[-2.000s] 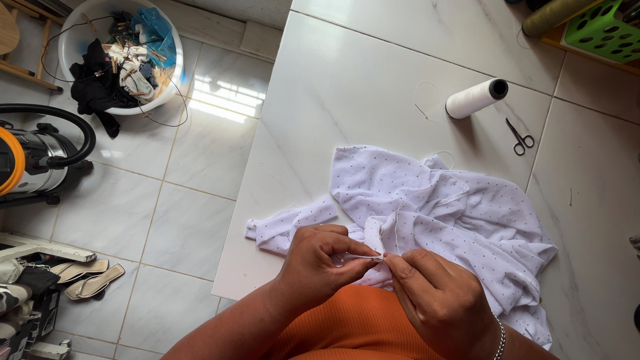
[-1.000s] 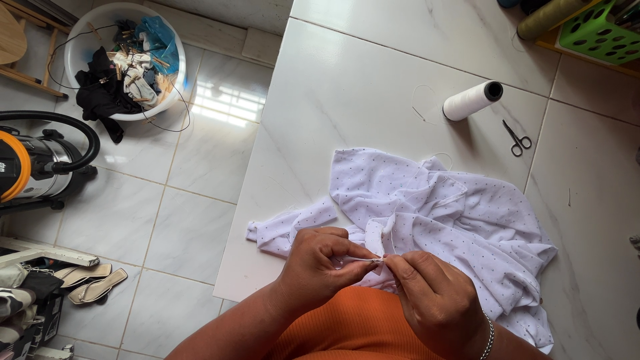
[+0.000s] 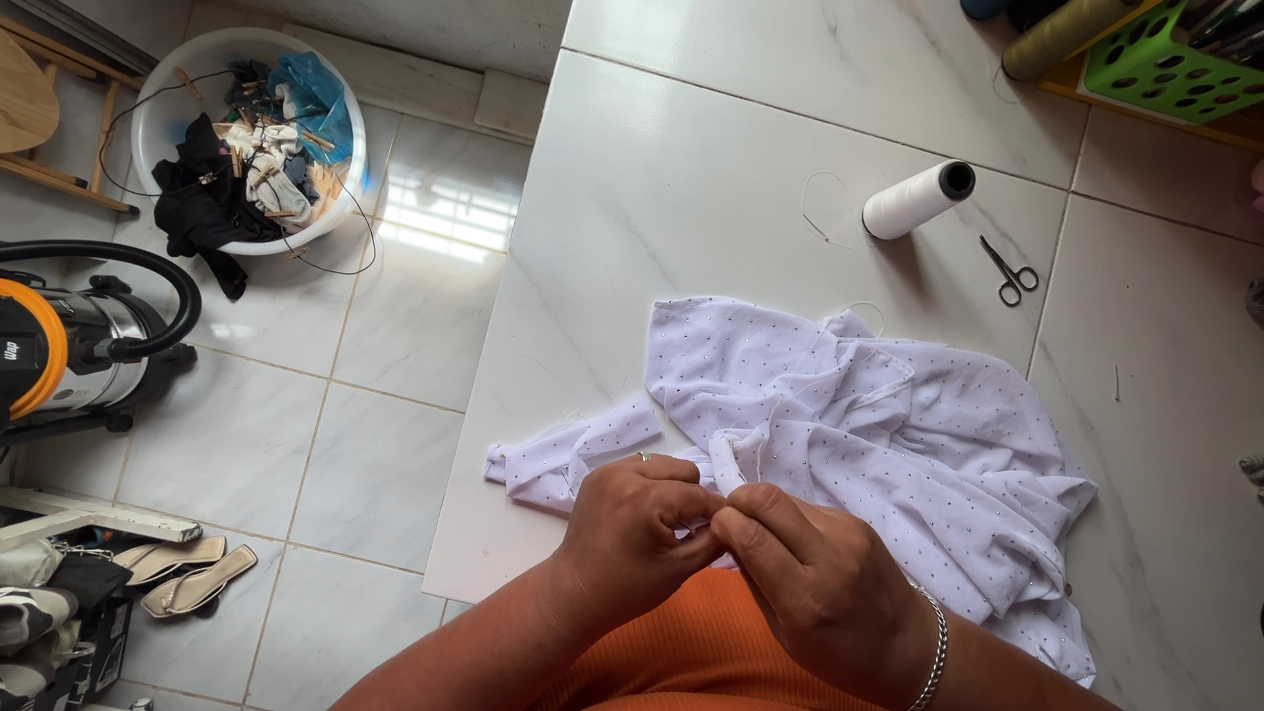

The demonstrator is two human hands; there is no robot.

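Note:
White fabric point(image 3: 948, 434) dotted with small shiny studs lies bunched on the tiled table, partly under my hands. My left hand point(image 3: 637, 523) and my right hand point(image 3: 815, 578) meet fingertip to fingertip at the fabric's near edge, each pinching a small part of it; the exact spot is hidden by the fingers. A narrow strip of the same fabric point(image 3: 583, 444) extends to the left of my left hand. Beyond the fabric stands a cone of white thread point(image 3: 913, 202), with small scissors point(image 3: 1007, 272) to its right. A needle point(image 3: 816, 227) with a loop of thread lies to its left.
A green perforated basket point(image 3: 1145, 74) stands at the table's back right. On the floor at left are a white basin point(image 3: 143, 128) with clothes and clothespins, a vacuum cleaner point(image 3: 89, 346), and sandals point(image 3: 197, 585) near a rack of shoes. The table's left edge borders the floor.
My fingertips have drawn closer together, and the bit of white material seen between them earlier is now covered. The fabric, thread cone and scissors have stayed in place.

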